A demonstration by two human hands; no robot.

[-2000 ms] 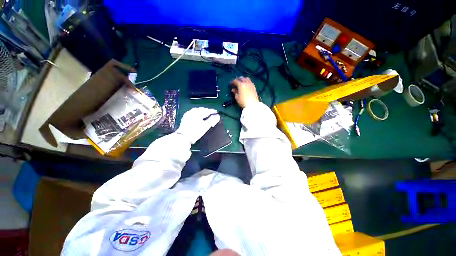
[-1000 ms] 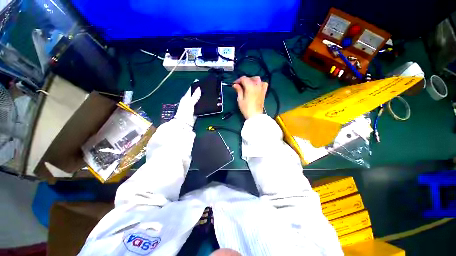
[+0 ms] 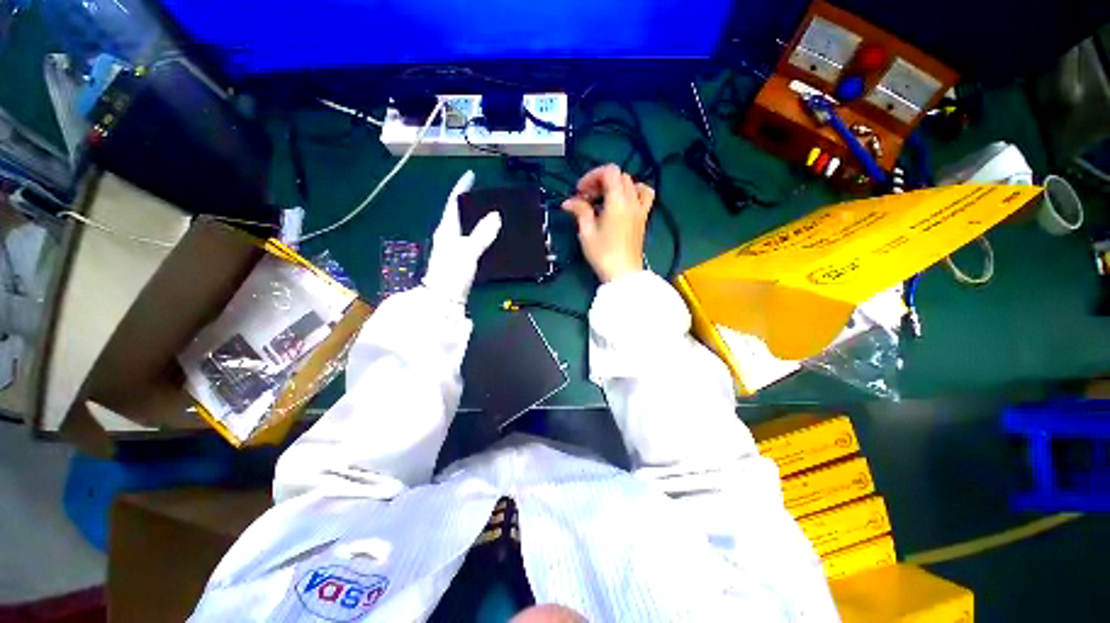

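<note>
A flat black set-top box [image 3: 506, 231] lies on the green bench below the monitor. My left hand [image 3: 461, 246], in a white glove, grips its left side. My bare right hand [image 3: 612, 219] is just right of the box's port edge, thumb and fingertips pinched at a thin dark cable; the plug itself is too small to make out. A second black set-top box [image 3: 521, 365] lies loose and tilted at the bench's front edge. A black AV cable with a yellow plug [image 3: 511, 306] lies between the two boxes.
An open carton [image 3: 280, 341] with bagged contents is at left, an open yellow gift box [image 3: 840, 262] at right. A white power strip [image 3: 475, 127], blue-lit monitor [image 3: 463, 31] and orange-brown fixture [image 3: 848, 97] stand behind. Yellow cartons [image 3: 830, 487] are stacked below the bench.
The left hand moved from the loose box onto the upper box. The right hand stayed beside the upper box's port side. The yellow plug came into view on the bench.
</note>
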